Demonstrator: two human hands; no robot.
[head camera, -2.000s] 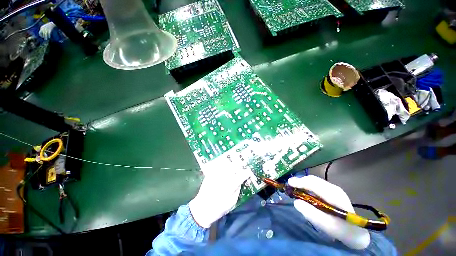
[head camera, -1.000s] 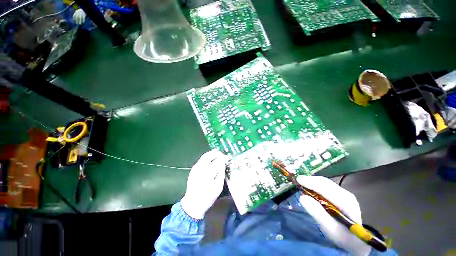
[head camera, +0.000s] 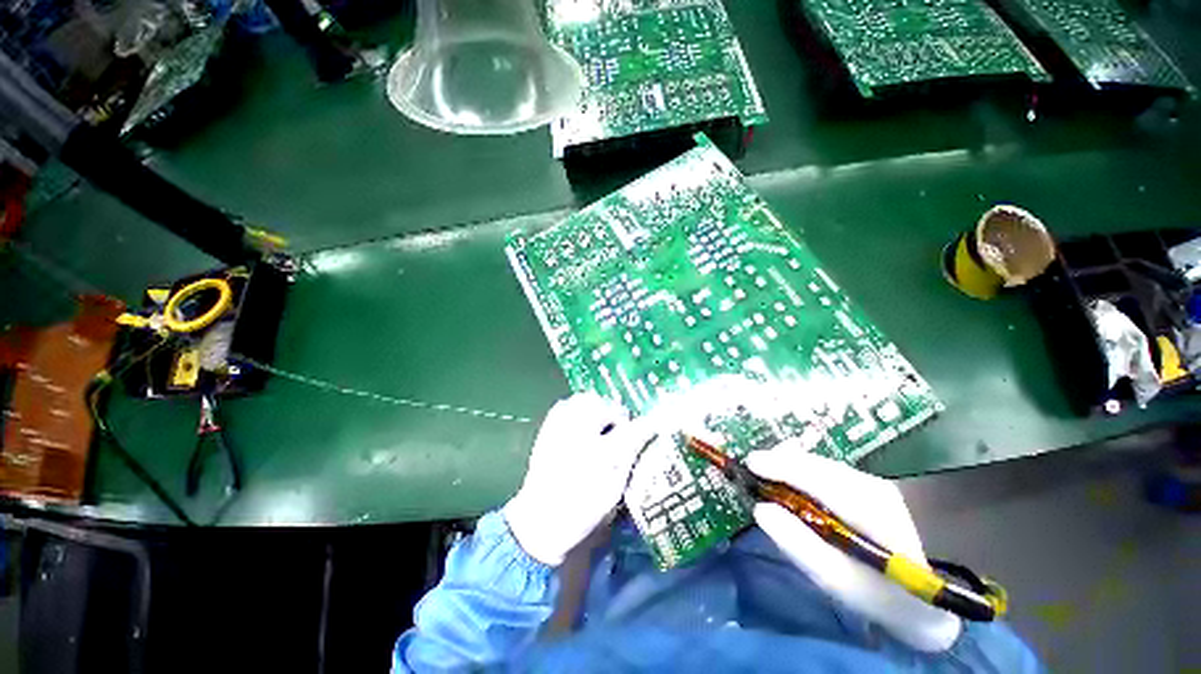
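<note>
A large green printed circuit board (head camera: 718, 310) lies tilted on the green bench before me, its near part brightly lit. My right hand (head camera: 856, 540), white-gloved, holds the soldering iron (head camera: 823, 521) like a pen. Its brown-orange tip is over the near part of the board; whether it touches cannot be told. My left hand (head camera: 570, 477), white-gloved, is at the board's left near edge with its fingers closed on the solder wire (head camera: 395, 399). The wire runs in from the black holder on the left. Its end is hard to make out.
Left: black holder with yellow ring (head camera: 198, 306), pliers (head camera: 211, 454), brown-orange panel (head camera: 59, 402), black arm (head camera: 158, 198). Beyond the board: clear fume funnel (head camera: 485, 86) and more boards (head camera: 655, 66). Right: yellow-black pot (head camera: 1001, 250) and divided black tray (head camera: 1087, 356).
The view has shifted. My left hand moved off the board to its left edge, then back slightly over it. The iron's tip moved up the board, then back toward me and left.
</note>
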